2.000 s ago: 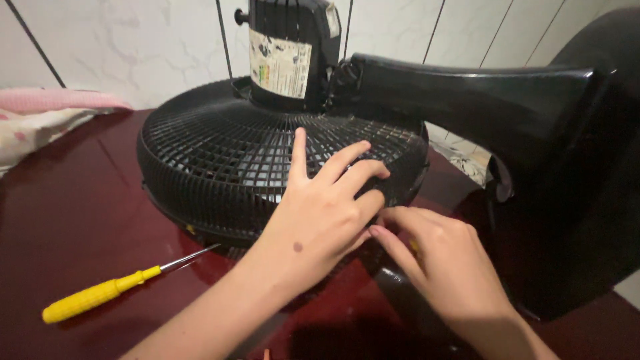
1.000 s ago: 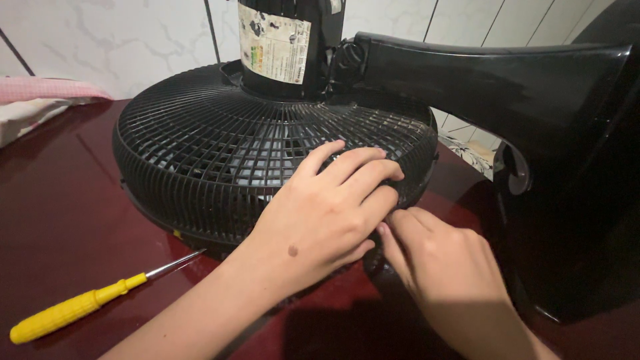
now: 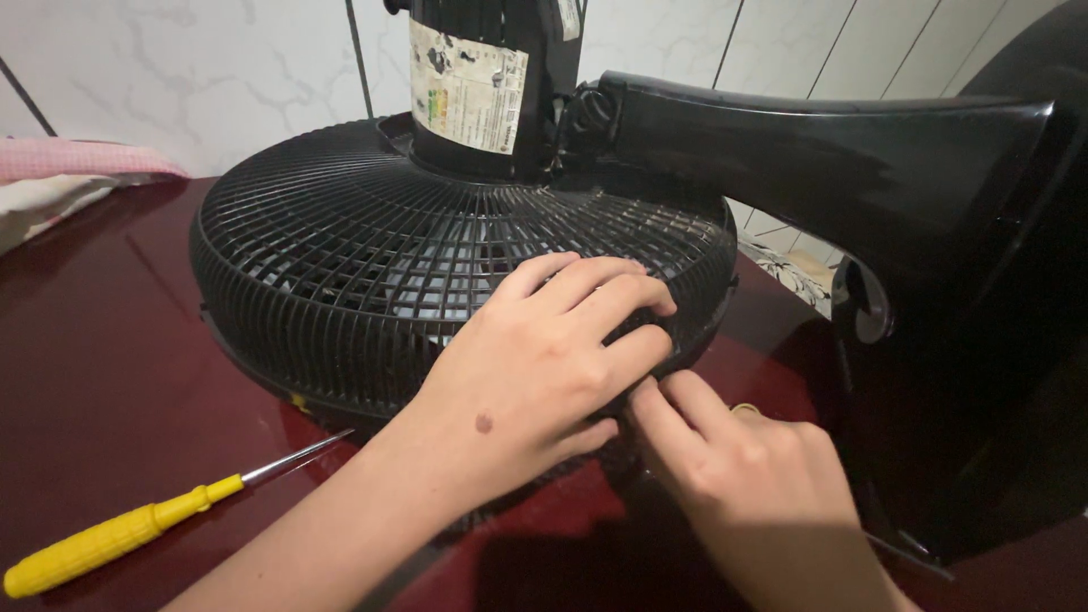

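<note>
A black electric fan lies face down, its round plastic grille (image 3: pixel 340 280) on the dark red table. The motor housing (image 3: pixel 489 93), bearing a worn label, rises from the grille, and a black neck (image 3: pixel 790 136) runs right to the large base (image 3: pixel 977 340). My left hand (image 3: pixel 561 357) rests over the near right part of the grille, fingers bent on its rim. Beside it, my right hand (image 3: pixel 739 450) has its fingertips at the rim's lower edge; whether they pinch anything is hidden. A screwdriver with a yellow handle (image 3: pixel 127 540) lies at the left, tip near the rim.
A pink and white cloth (image 3: pixel 76 178) lies at the table's back left. Behind the fan stands a marbled tile wall (image 3: pixel 212 68). Patterned fabric (image 3: pixel 790 272) shows beyond the table's edge, under the neck. The bare red tabletop (image 3: pixel 102 357) shows at the left.
My left hand's index finger, extended up over the grille two seconds ago, is now bent beside the others. My right hand stays at the rim. The view has shifted slightly.
</note>
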